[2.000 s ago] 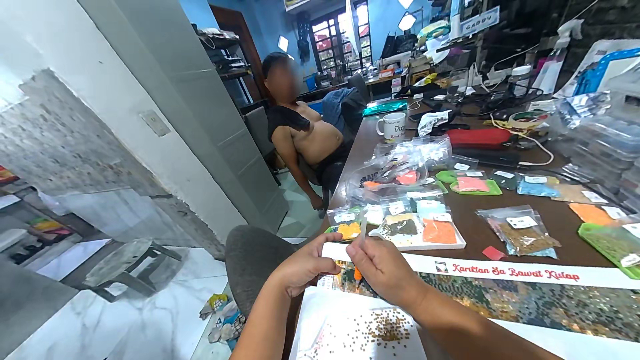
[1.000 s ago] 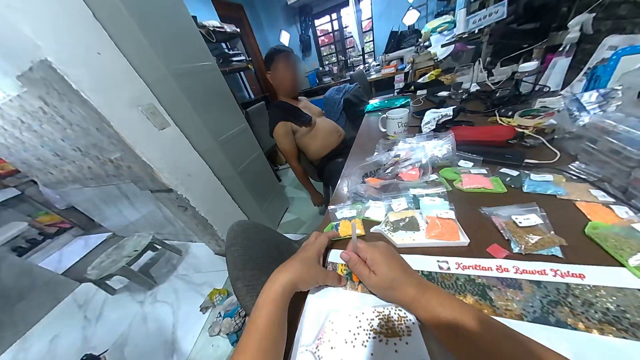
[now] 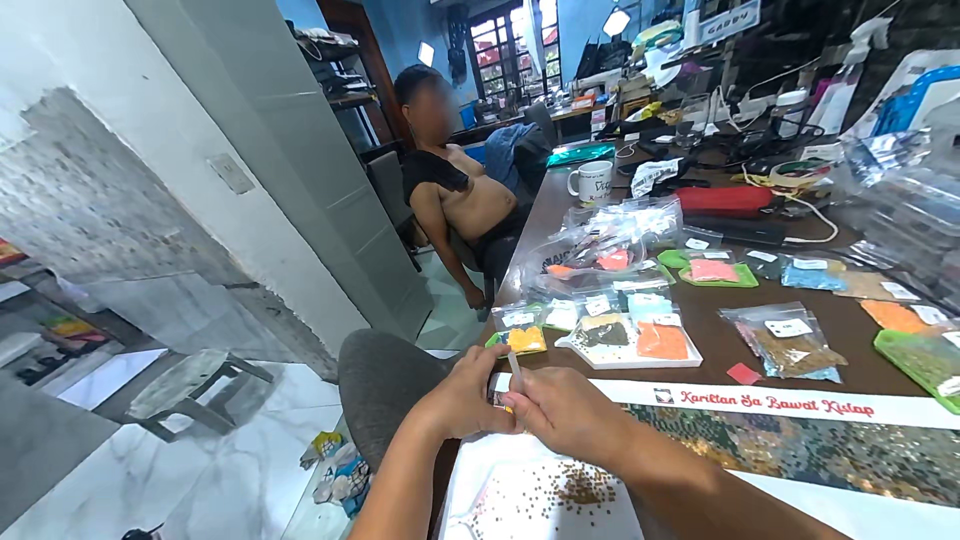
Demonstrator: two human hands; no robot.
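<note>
My right hand [image 3: 574, 416] is closed around a thin translucent pen-like tool [image 3: 514, 367] that points up, over the edge of a printed canvas [image 3: 787, 442]. Beside it, my left hand [image 3: 469, 394] rests with curved fingers near the canvas's left end; whether it grips anything is hidden. Just below both hands lies a white tray [image 3: 487, 517] with many small brown beads [image 3: 585, 484] scattered and heaped in it. Beyond my hands are a bag of yellow beads [image 3: 526, 340] and a white tray [image 3: 682, 360] bearing small bags, one of orange beads [image 3: 661, 341].
Bags of brown beads [image 3: 795, 349] and green trays [image 3: 739, 283] lie on the dark table. A white mug [image 3: 592, 182] and a red case [image 3: 724, 199] stand farther back. A person [image 3: 457, 180] sits beyond the table's left edge. A grey chair [image 3: 375, 382] is at left.
The pen-like tool shows upright above my right hand now and one second ago, but not plainly two seconds ago. Both hands stay close together at the canvas.
</note>
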